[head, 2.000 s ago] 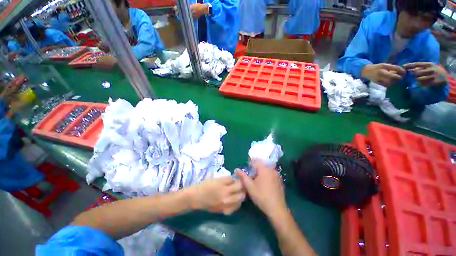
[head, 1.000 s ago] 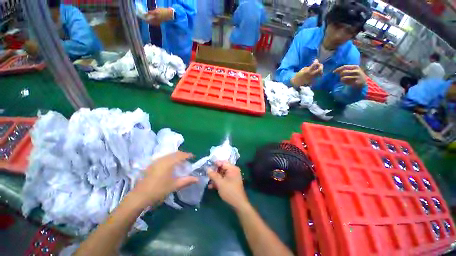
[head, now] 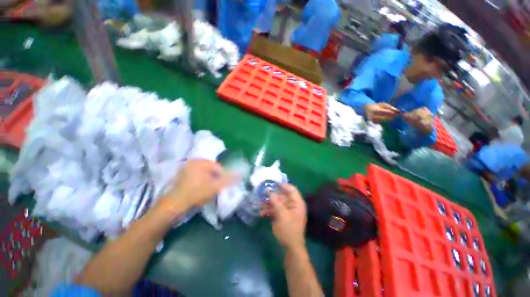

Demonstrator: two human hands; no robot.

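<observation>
My right hand (head: 286,210) holds a small shiny metal part (head: 268,189), silvery with dark blue glints, between its fingertips. Just behind it lies a small white bundle (head: 271,173). My left hand (head: 199,181) is a little to the left and blurred; a thin white cloth (head: 234,175) shows at its fingertips, also blurred. A large pile of white cloths (head: 110,151) stands left of my hands, behind my left forearm. Part of the metal part is hidden by my right fingers.
A black desk fan (head: 340,217) stands right of my right hand. Stacked red-orange compartment trays (head: 401,232) are beyond it. Another compartment tray (head: 273,96) lies across the green bench, near a second cloth heap (head: 169,42). A worker in blue (head: 401,78) sits opposite. A metal upright (head: 93,43) rises at left.
The view has turned. The metal part now shows at my right fingertips. My left hand has closed from its spread pose onto the white cloth, which is raised beside the bundle.
</observation>
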